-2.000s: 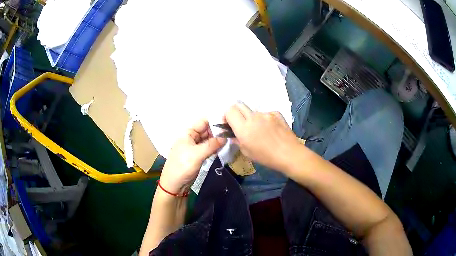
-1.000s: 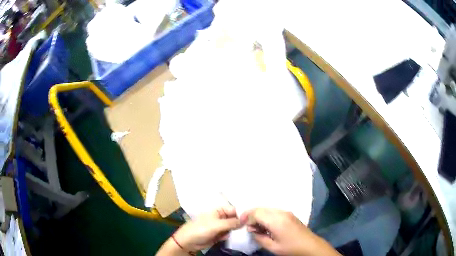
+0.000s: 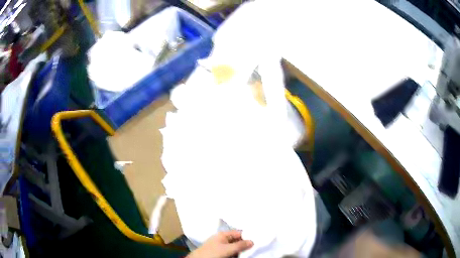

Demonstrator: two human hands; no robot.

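A large overexposed heap of white garments (image 3: 232,151) fills the middle, and single pieces cannot be told apart. My left hand (image 3: 224,245) is at the bottom edge, its fingertips closed on white cloth at the near end of the heap. A blurred skin-coloured shape, my right hand or forearm (image 3: 373,245), is cut off at the bottom right, away from my left hand. Its fingers and anything in them cannot be made out. No snips show.
A brown cardboard sheet (image 3: 144,151) lies under the heap's left side, inside a yellow tube frame (image 3: 83,174). A blue crate (image 3: 156,80) with white cloth stands beyond. A white table (image 3: 348,65) at right holds dark cloth (image 3: 395,102) and a dark phone-like object (image 3: 449,161).
My hands, together at the cloth a second ago, are now apart. The left is lower in view; the skin-coloured blur is farther right. The view has shifted, with the crate and cardboard lower.
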